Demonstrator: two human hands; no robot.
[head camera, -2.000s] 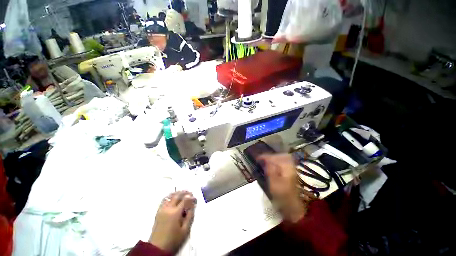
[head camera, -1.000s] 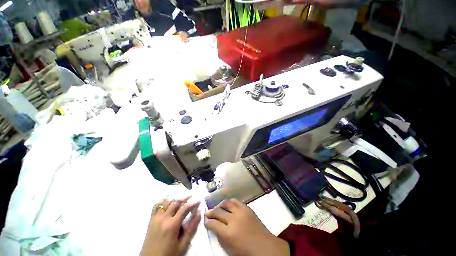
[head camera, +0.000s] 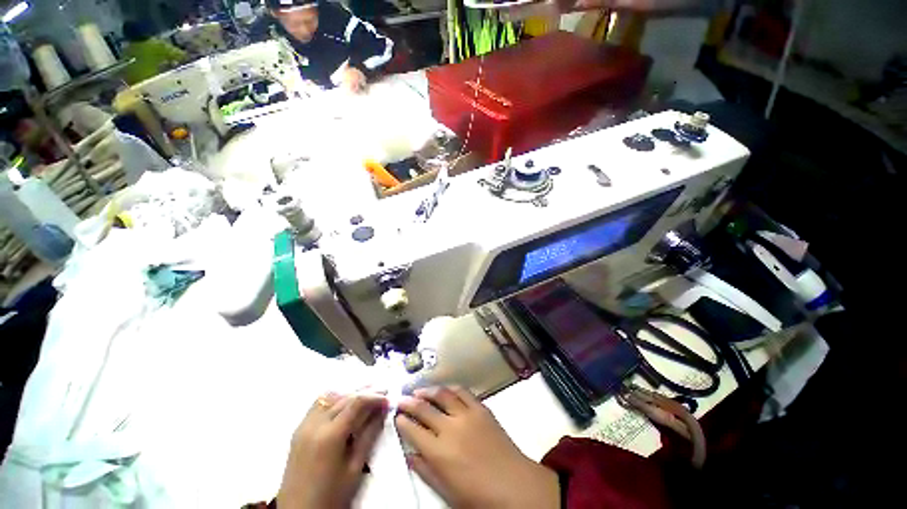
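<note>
The white sewing machine (head camera: 438, 254) with a green end cover and blue lit display stands in front of me. White fabric (head camera: 383, 462) lies under my hands, washed out, running to the presser foot (head camera: 406, 376). My left hand (head camera: 333, 447) is bare, wears a ring and holds the fabric just left of the needle area, fingertips pinched at its edge. My right hand (head camera: 462, 442) presses the fabric from the right, fingers bent, close to the left fingertips. The needle tip is lost in glare.
A phone (head camera: 582, 338), a black pen-like tool (head camera: 564, 383), reddish snips (head camera: 505, 343) and black-handled shears (head camera: 676, 353) lie right of the needle. A red box (head camera: 542, 84) is behind the machine. White cloth (head camera: 129, 328) is heaped left. A person (head camera: 328, 45) sits at another machine behind.
My right hand has come from the phone area to the fabric. My left hand has moved up to the needle area. Since one second ago, both hands have drawn slightly closer together.
</note>
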